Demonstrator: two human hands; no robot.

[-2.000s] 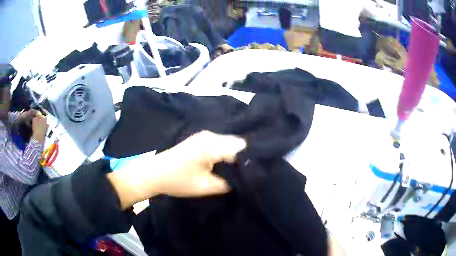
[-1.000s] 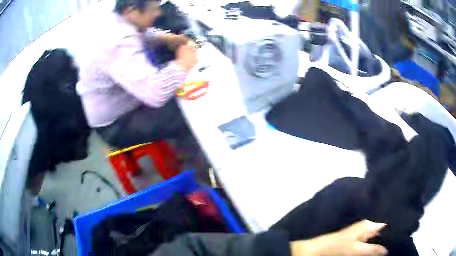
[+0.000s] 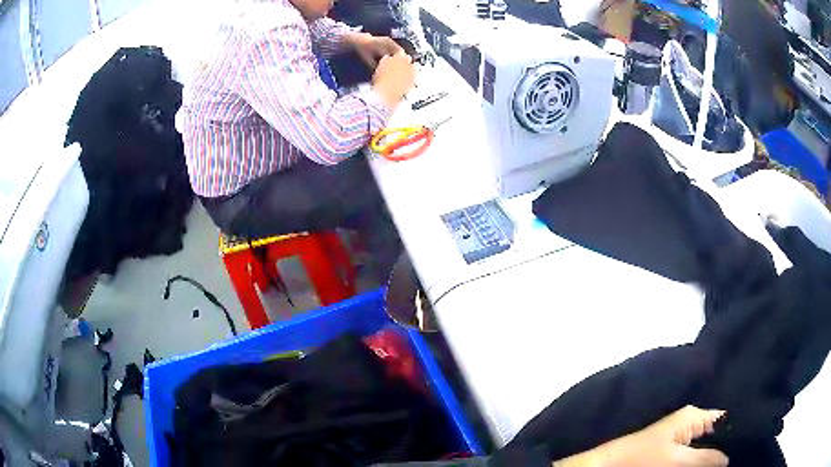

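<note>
The black garment (image 3: 665, 228) lies on the white table, spread from beside the vented machine unit down to the lower right and past the right edge. My left hand (image 3: 661, 444) is at the bottom right, its fingertips on the black cloth, thumb and fingers partly in its folds. Whether the fingers pinch the cloth is hard to tell. My right hand is out of the picture.
A blue bin (image 3: 301, 333) with dark cloth stands below the table's left edge. A person in a striped shirt (image 3: 264, 100) sits on a red stool (image 3: 292, 274). A grey-white fan-vented unit (image 3: 547, 100), orange-handled scissors (image 3: 401, 143) and a control panel (image 3: 478, 230) are on the table.
The view has swung left and down, bringing the bin and seated person into view and leaving the sewing machine head out. My left hand has moved from the garment's middle to its lower part.
</note>
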